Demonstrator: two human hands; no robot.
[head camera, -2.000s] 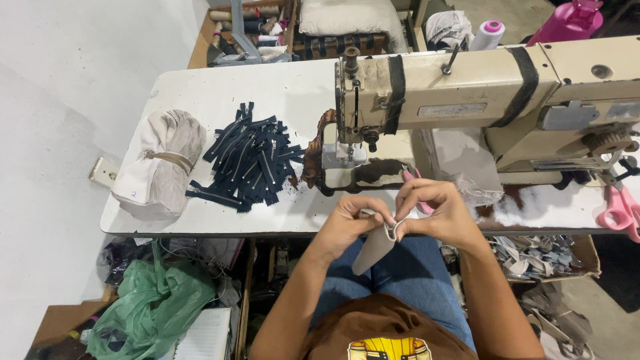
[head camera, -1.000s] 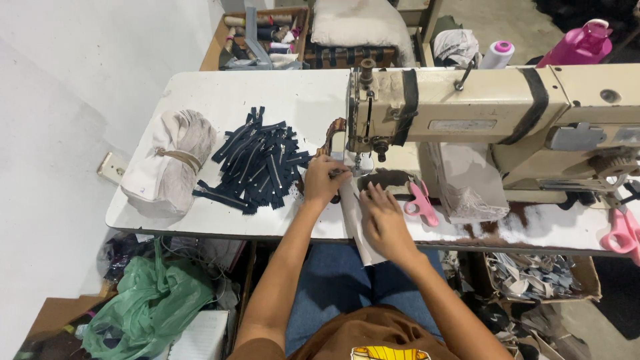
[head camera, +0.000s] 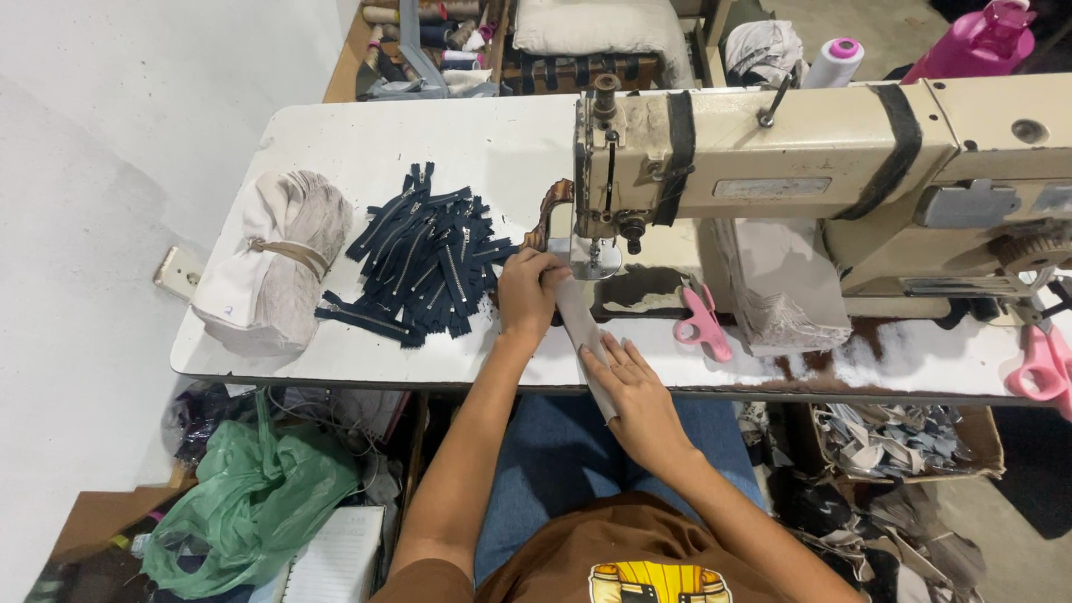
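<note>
A narrow strip of folded beige fabric (head camera: 581, 322) runs from just before the presser foot (head camera: 595, 249) of the sewing machine (head camera: 779, 159) down over the table's front edge. My left hand (head camera: 529, 289) grips the strip's upper end between thumb and fingers, left of the foot. My right hand (head camera: 634, 394) rests on the lower part, its fingers spread along the fabric's right side; whether the thumb pinches it is hidden. Left of my left hand lies a pile of dark blue zippers (head camera: 435, 251). Pink-handled scissors (head camera: 703, 322) lie right of the strip.
A tied bundle of pale fabric (head camera: 272, 260) sits at the table's left. Stacked beige pieces (head camera: 783, 285) lie under the machine arm. More pink-handled scissors (head camera: 1043, 368) are at the right edge. Below are a green plastic bag (head camera: 251, 494) and a box of scraps (head camera: 988, 444).
Two seconds ago both hands held the fabric above my lap; it now lies at the machine's front. Since one second ago, my right hand has moved down along the strip.
</note>
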